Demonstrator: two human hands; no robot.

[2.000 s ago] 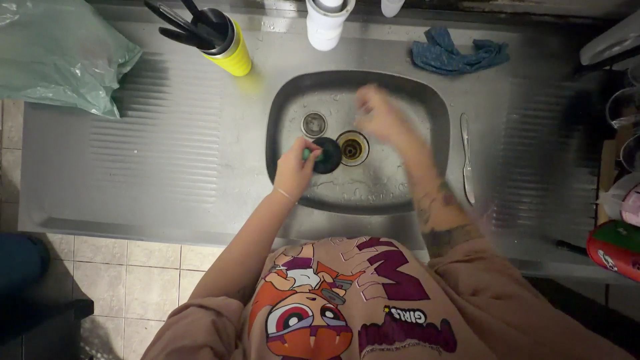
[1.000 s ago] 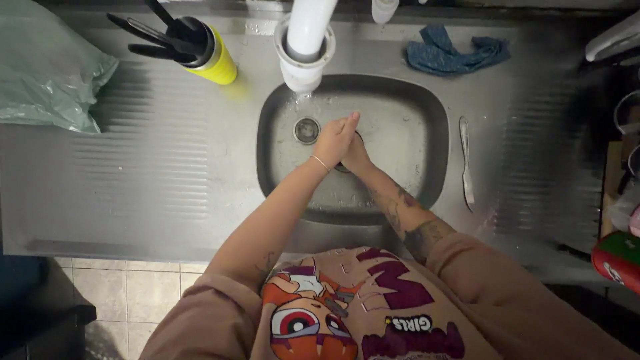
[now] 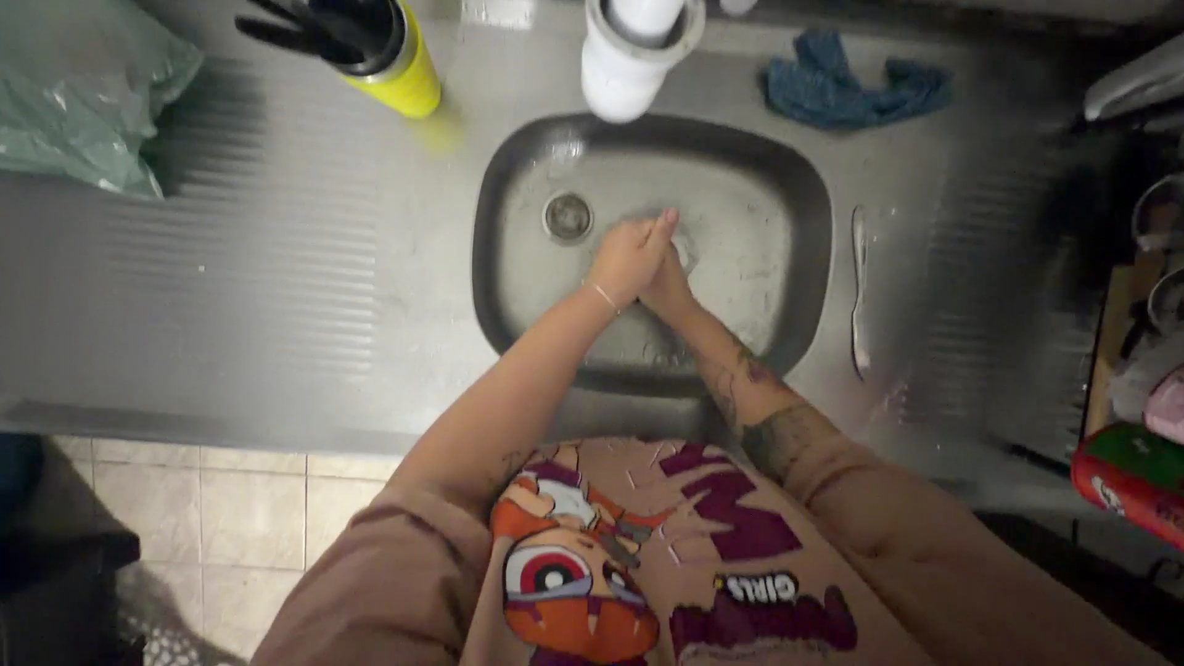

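Note:
My left hand [image 3: 631, 256] lies over my right hand [image 3: 668, 282], the two pressed together above the stainless steel sink basin [image 3: 758, 240]. Whatever may be between the palms is hidden. Behind them, the drain is mostly covered by my hands. A round metal drain strainer [image 3: 567, 216] rests on the basin floor, to the left of my hands. The white faucet spout [image 3: 624, 83] reaches over the basin's back edge. Some water drops show on the basin floor.
A yellow cup [image 3: 412, 79] with black-handled utensils stands at the back left, near a green plastic bag [image 3: 83, 102]. A blue cloth [image 3: 851, 88] lies at the back right. A table knife [image 3: 859, 291] lies right of the basin. Glasses and a red package [image 3: 1124, 486] are at far right.
Two seconds ago my left hand held a dark round thing near the drain and my right hand was apart from it. My hands have come together, and the dark thing is out of sight.

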